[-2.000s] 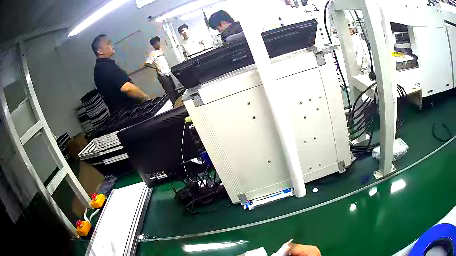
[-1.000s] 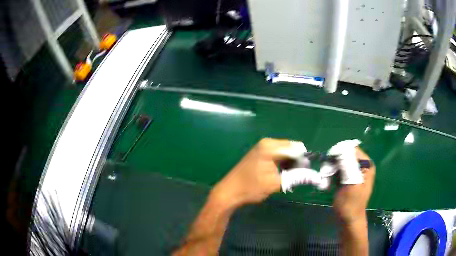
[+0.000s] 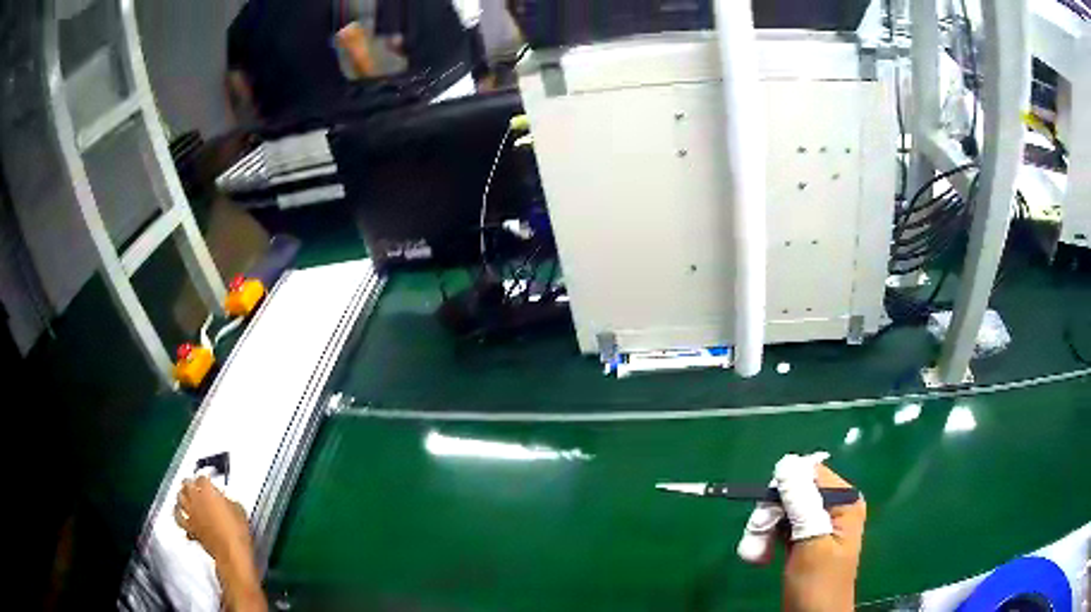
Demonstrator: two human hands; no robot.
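Observation:
My right hand [image 3: 823, 526], with white finger cots, holds black-gripped tweezers [image 3: 732, 490] over the green conveyor belt [image 3: 514, 514]. Their bright tip points left. My left hand [image 3: 215, 519] is at the lower left over the white side conveyor [image 3: 287, 359]. Its fingers are closed on the near end of a small dark piece that looks like a phone frame [image 3: 215, 461]. The piece is small and blurred, and my fingers hide part of it. I cannot tell whether it touches the track.
Two yellow-orange emergency stop boxes [image 3: 244, 295] are beyond the track. A cream machine cabinet [image 3: 646, 215] and a black monitor [image 3: 437, 179] stand across the belt. A blue reel [image 3: 1019, 591] is at the lower right. A person [image 3: 347, 48] in dark clothing is at the back.
My hands were together over the belt and are now apart. My left hand has moved left to the white track. The dark frame seen on the belt's left part no longer shows there. The view has tilted up.

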